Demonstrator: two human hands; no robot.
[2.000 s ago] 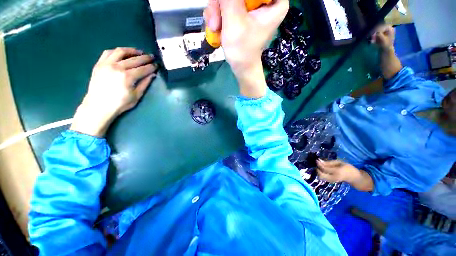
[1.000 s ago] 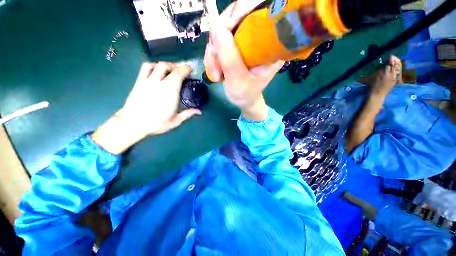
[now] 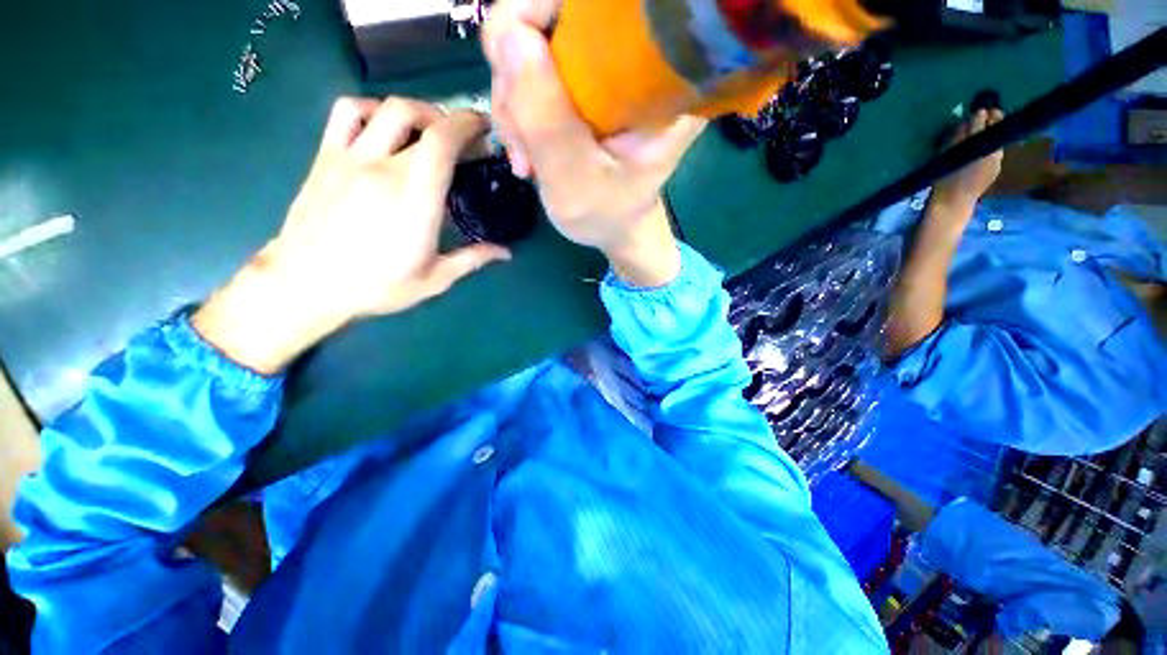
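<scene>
My left hand holds a round black part on the green mat, with fingers at its far and left side and the thumb along its near side. My right hand is closed around the orange electric screwdriver, just beyond and right of the part. The screwdriver's upper end is cut off by the top edge, and its tip is hidden behind my right fingers. I cannot tell whether the tip touches the part.
The screw feeder stands at the top, partly cut off. Loose screws lie left of it. Black round parts are piled at the right. A clear blister tray and a black cable are further right, beside another person's arm.
My left hand has come from beside the feeder to the round part. My right hand has brought the screwdriver from the feeder to the part. The feeder now sits higher in view.
</scene>
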